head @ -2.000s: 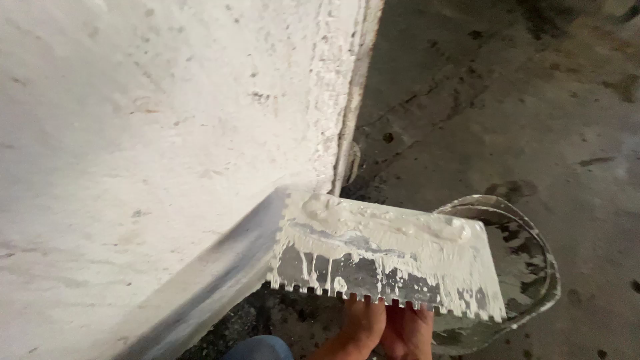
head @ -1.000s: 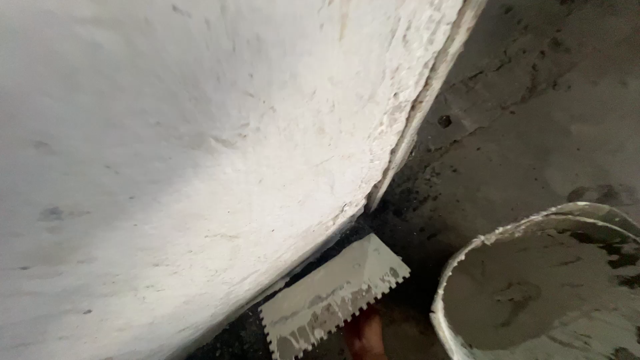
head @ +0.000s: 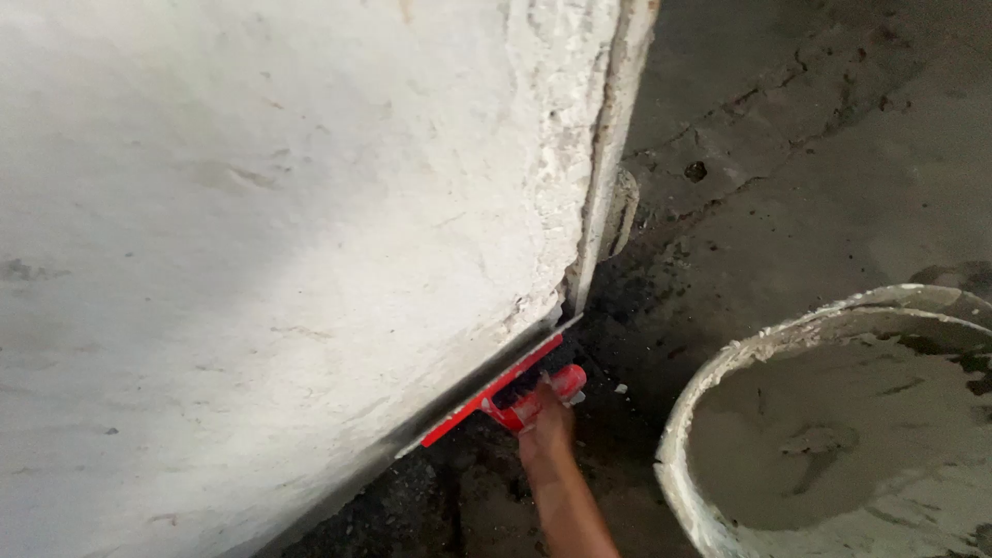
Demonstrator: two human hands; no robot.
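Observation:
My right hand (head: 549, 415) is closed around the red handle (head: 570, 381) of a notched trowel. The trowel's metal blade (head: 492, 384), with a red strip along its back, lies at a slant against or very near the lower edge of a white plastered wall (head: 349, 232), by its corner. The blade's working face is turned to the wall and hidden from me. To the right of my hand stands a bucket (head: 678, 426) of grey-white wet mix, its rim crusted. My left hand is out of view.
A pale corner strip (head: 612, 132) runs up the rough edge of the wall, with a curved loop-shaped object (head: 621, 213) behind it. The concrete floor (head: 814, 186) has cracks and a small hole. Dark debris (head: 387, 496) lies along the wall's foot.
Two seconds ago two hands were below the trowel, its blade face loaded with white mix and turned up. The trowel has since turned over and moved to the wall's lower edge. The view has shifted.

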